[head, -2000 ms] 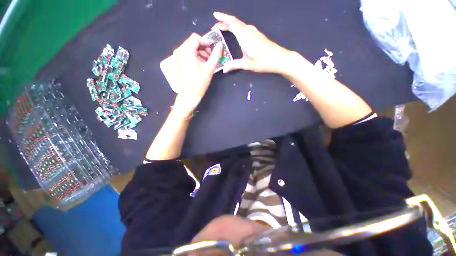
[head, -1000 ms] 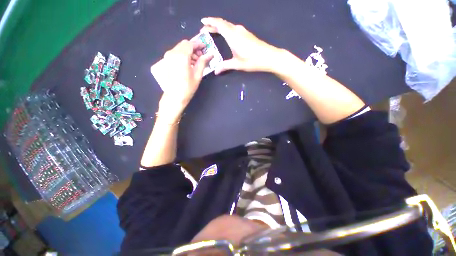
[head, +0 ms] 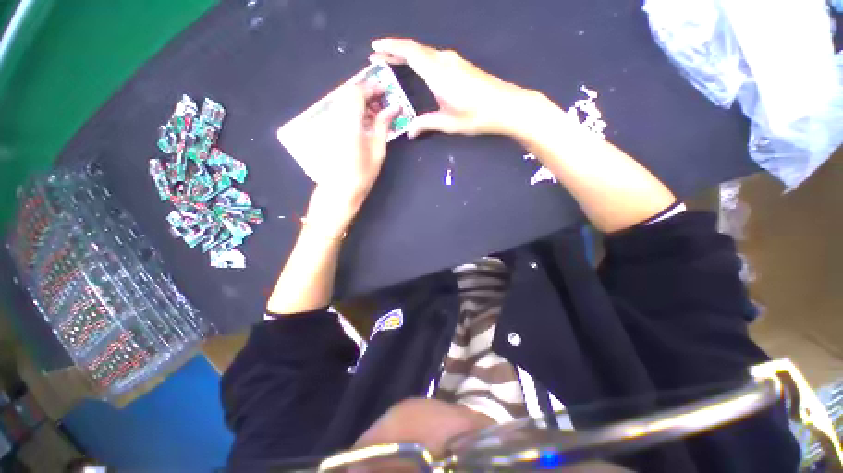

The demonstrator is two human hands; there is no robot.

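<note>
A flat white plastic housing (head: 305, 135) is tilted across the black mat in front of me. A green circuit board (head: 400, 118) shows at its right end. My left hand (head: 349, 152) lies over the housing, with fingers and thumb at the board; they hide part of it. My right hand (head: 462, 95) grips the housing's right end, fingertips at the far corner and thumb at the near corner. The fingertips are too blurred to tell finer detail.
A pile of circuit boards (head: 201, 175) lies left, beside stacked clear trays (head: 102, 286). Small white parts (head: 588, 113) lie by my right forearm, one tiny piece (head: 449, 176) nearer the middle. A cloudy plastic bag (head: 786, 120) is far right, the green belt (head: 102, 55) far left.
The view has shifted slightly, so the pile and hands sit further left than at first. My left hand has shifted on the housing, uncovering more of its white surface. My right hand keeps its grip.
</note>
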